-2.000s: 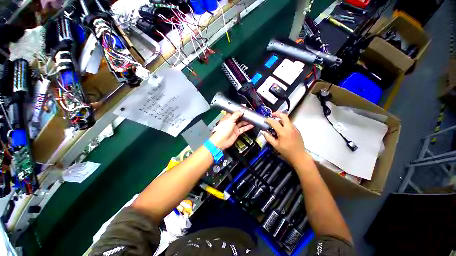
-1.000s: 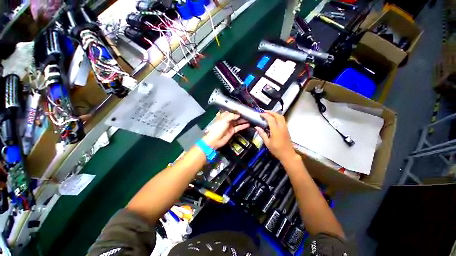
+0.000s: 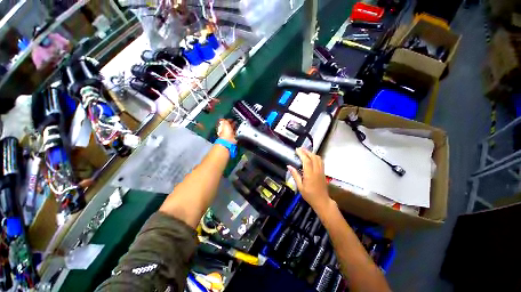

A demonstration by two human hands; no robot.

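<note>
My right hand holds the lower right end of a grey-silver handle housing shell, which slants above the black test unit. My left hand is beside the shell's upper left end; its fingers are small and blurred, and whether they hold anything is unclear. A brush head with bristles lies just beyond the shell. The test unit has white sockets and blue switches. Another silver shell lies at its far side.
An open carton at right holds a white sheet and a black cord. A blue crate of black brush parts is below my right hand. A paper sheet and shelf of wired units are left. A yellow tool lies near me.
My left hand has moved from the shell's middle forward and left to its far end. My right hand stays on the near end. The view has shifted, and the shell sits slightly lower in it.
</note>
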